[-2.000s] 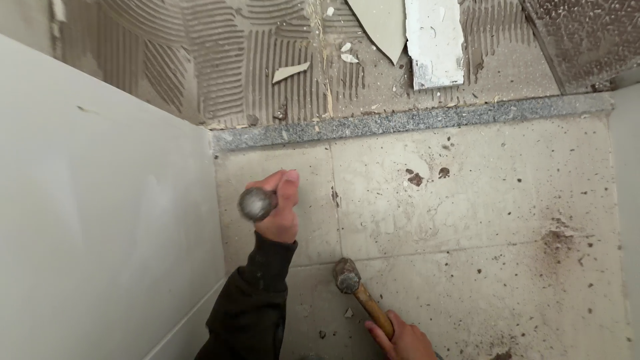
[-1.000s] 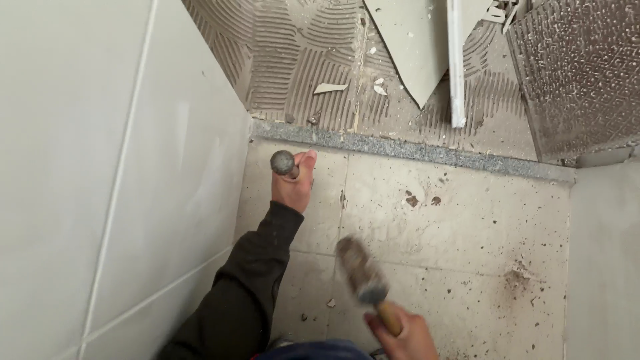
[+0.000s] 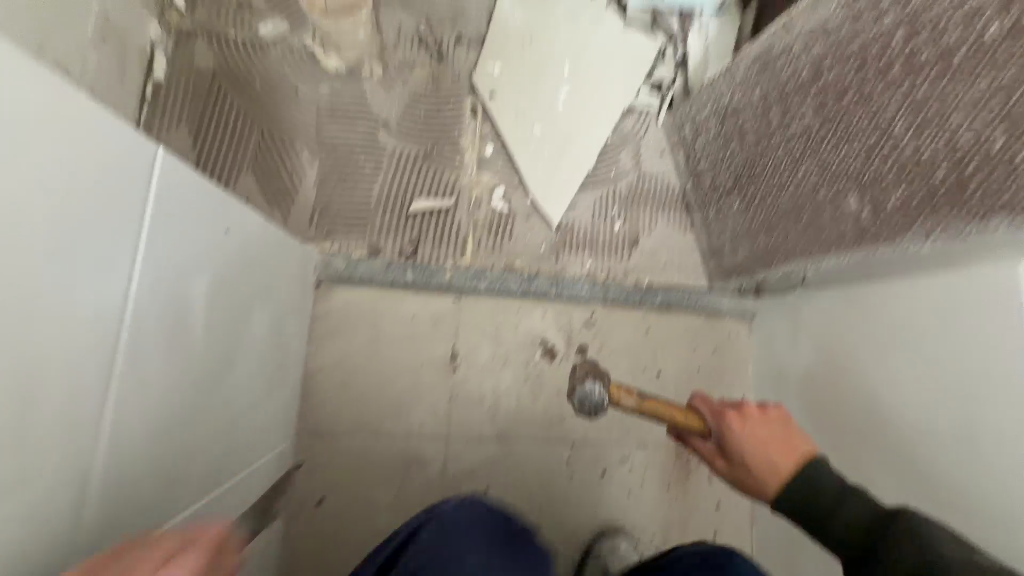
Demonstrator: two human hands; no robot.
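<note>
My right hand [image 3: 748,440] grips the wooden handle of a hammer [image 3: 590,390] with a worn, rounded metal head, held over the tiled floor. At the lower left, my blurred left hand [image 3: 180,548] is closed on a dark metal chisel [image 3: 272,500], its tip pointing up and right beside the left wall. A grey stone strip [image 3: 512,282] crosses between the pale floor tiles and an area of combed adhesive [image 3: 416,176]. On that adhesive lies a large pointed piece of pale tile [image 3: 560,104].
White tiled walls stand at left [image 3: 216,320] and right [image 3: 896,368]. A rough brown surface [image 3: 864,136] fills the upper right. Tile shards [image 3: 432,205] and crumbs lie on the adhesive. My knee [image 3: 464,540] and a shoe [image 3: 612,552] are at the bottom edge.
My left hand, with the chisel, has left the stone strip and come down to the lower left. The hammer has swung up and right with my right hand. The view has shifted.
</note>
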